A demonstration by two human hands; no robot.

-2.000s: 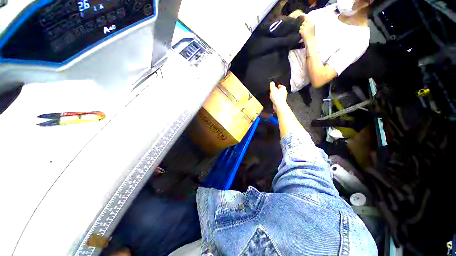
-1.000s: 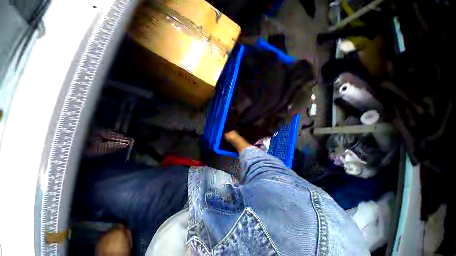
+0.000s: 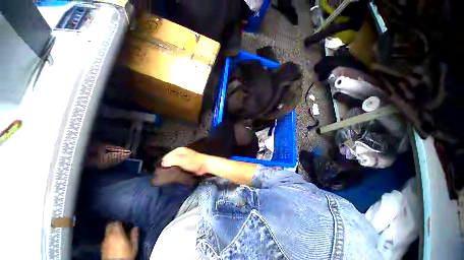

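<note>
My right hand (image 3: 184, 160), on a denim-sleeved arm, is closed on a dark brown garment (image 3: 221, 141) over my lap. The cloth runs from under the hand back to the crate. More dark garments (image 3: 264, 91) lie heaped in the blue plastic crate (image 3: 285, 144) on the floor, some over its far rim. My left hand (image 3: 119, 245) is low at the left by my leg, blurred and partly cut off by the bottom edge, with thumb and fingers apart and nothing seen in it.
The white sewing table (image 3: 84, 122) with its ruler tape runs down the left side; a yellow-handled tool (image 3: 10, 131) lies on it. A taped carton (image 3: 170, 56) stands beside the crate. Thread cones (image 3: 371, 104), a pale bar (image 3: 356, 119) and white bags (image 3: 389, 210) are at the right.
My right hand has moved from the crate's near end left to my lap, drawing dark cloth with it. My left hand shows more clearly. The view has shifted slightly.
</note>
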